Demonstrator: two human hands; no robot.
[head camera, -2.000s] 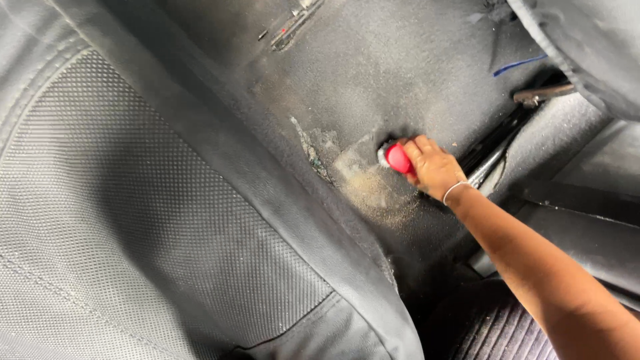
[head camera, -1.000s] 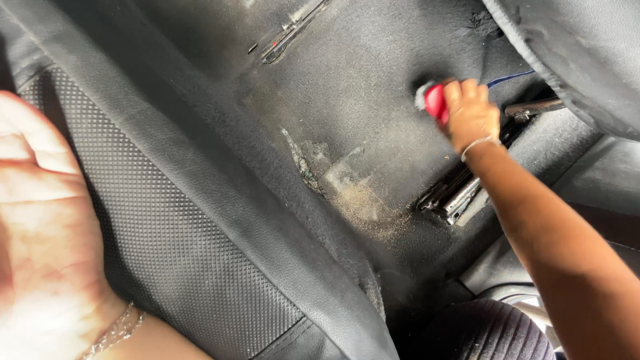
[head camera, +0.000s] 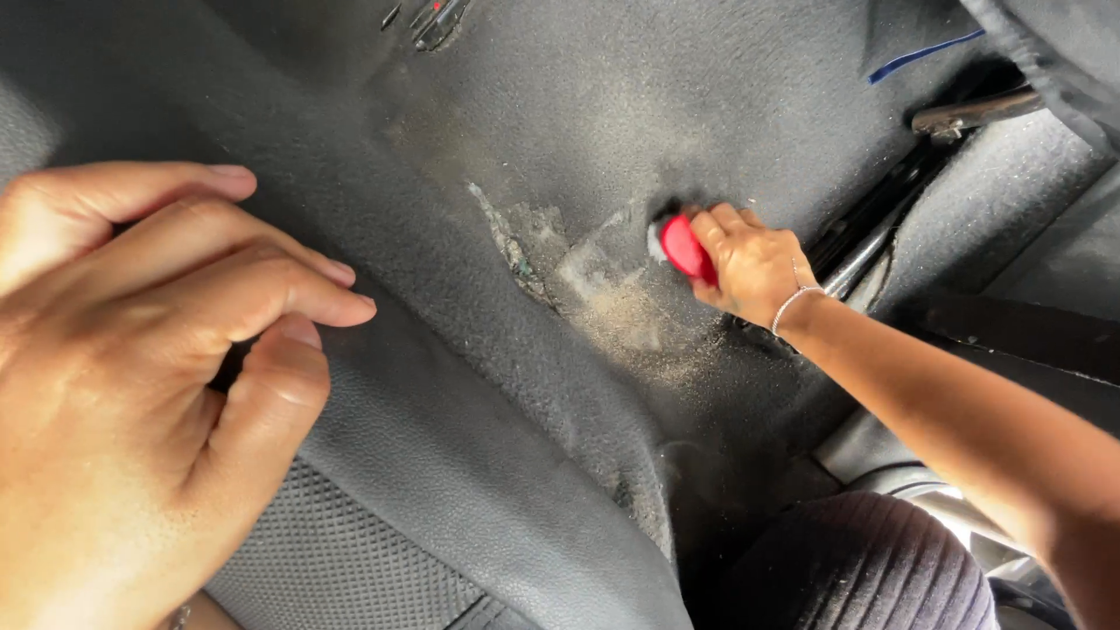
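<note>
My right hand (head camera: 748, 262) grips a red-handled brush (head camera: 689, 249) with pale bristles, its head against the dark car floor carpet (head camera: 560, 105). Sandy dirt (head camera: 626, 319) lies scattered just left of and below the brush, beside a worn, crusty patch (head camera: 525, 241) in the carpet. My left hand (head camera: 166, 350) is raised at the left, close to the camera, over the black car seat (head camera: 472, 490). Its fingers are bent and slightly apart, and nothing shows in it. The bristles are partly hidden by the handle and shadow.
A metal seat rail (head camera: 862, 254) runs along the right of the carpet, with a brown-stained bar (head camera: 976, 112) above it. A blue strap (head camera: 926, 57) lies at the upper right. Another slotted rail piece (head camera: 440, 22) is at the top. A ribbed-clothed knee (head camera: 862, 569) shows at the bottom.
My right hand has brought the brush back from near the blue strap toward the sandy dirt. My left hand, absent two seconds ago and palm visible one second ago, now has its fingers bent.
</note>
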